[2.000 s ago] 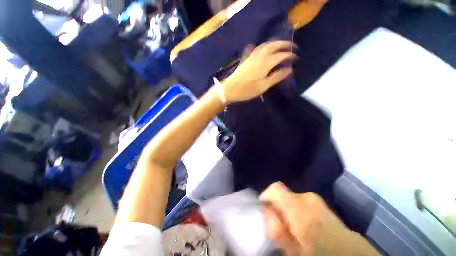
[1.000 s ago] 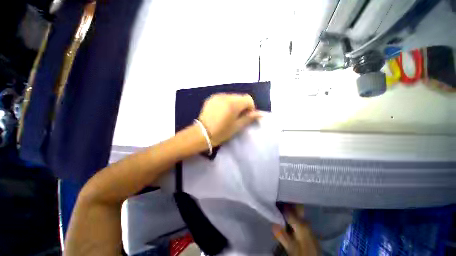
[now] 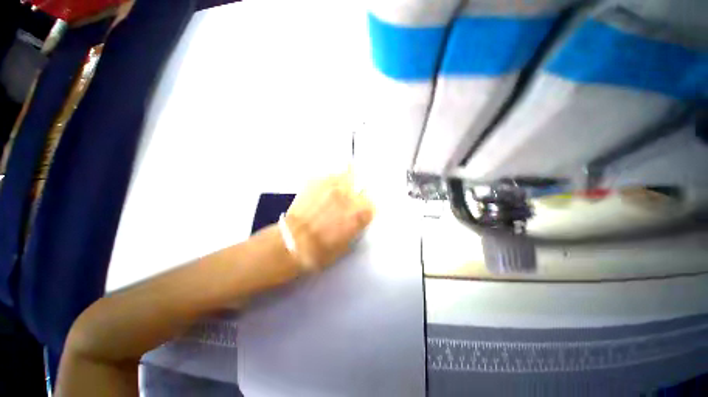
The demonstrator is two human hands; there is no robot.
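A pale fabric piece [image 3: 334,333] lies over the table's front edge and runs up towards the needle area. Its upper part is washed out against the white table. A navy fabric panel [image 3: 272,211] shows beside my left hand at the pale piece's upper left, and a thin dark line runs down the pale piece's right edge. My left hand [image 3: 330,219] lies on the pale piece, left of the needle area. Its fingertips are washed out, so its grip is unclear. My right hand is out of the picture.
The machine head [image 3: 536,85] with a blue stripe fills the upper right. A grey ribbed knob [image 3: 510,253] is below it. Long navy pieces [image 3: 85,155] with a gold-brown strip hang at the left. A ruler [image 3: 504,354] marks the front edge.
The pale piece now lies flatter and nearer the needle area, covering most of the navy panel. My left hand has moved slightly down in the view. My right hand has left the picture. The machine head looms larger.
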